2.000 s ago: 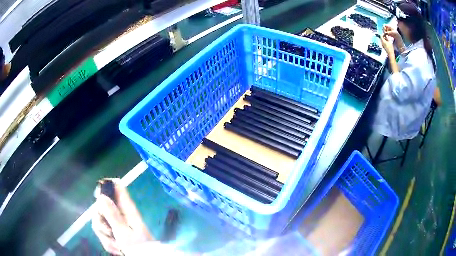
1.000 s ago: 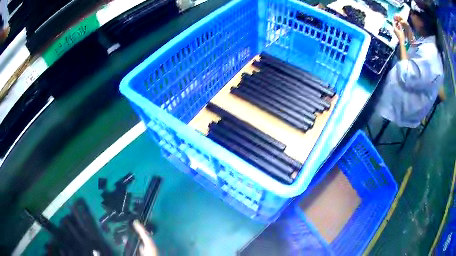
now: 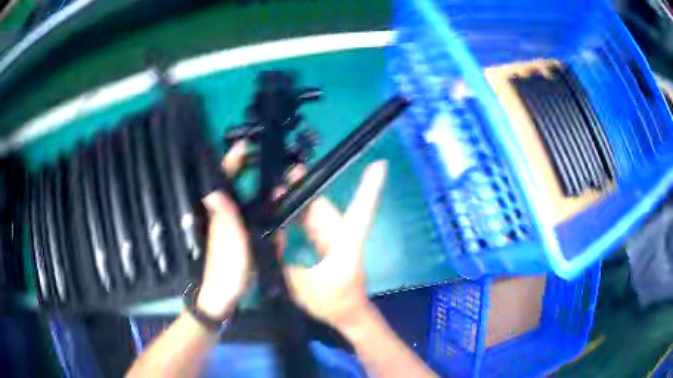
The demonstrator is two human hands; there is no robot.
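Note:
A part-built black leg set stands out in front of me, blurred, with arms pointing up, down and up-right. My left hand, with a dark band at the wrist, is closed around its middle, where the arms meet; the joint itself is hidden. My right hand lies against its right side, below the up-right arm, with some fingers spread; whether it grips is unclear. Small black fittings show around and behind the upper arm on the teal bench.
A grooved foam tray with several black tubes lies at left. A tall blue crate with black tubes on tan cardboard stands at right. A lower blue crate is below it. A white edge strip crosses behind. Grey clothing shows at far right.
The view has turned down and left, so the tall crate sits further right and the foam tray shows. Both hands are now in view at the leg set; the other worker is mostly out of view.

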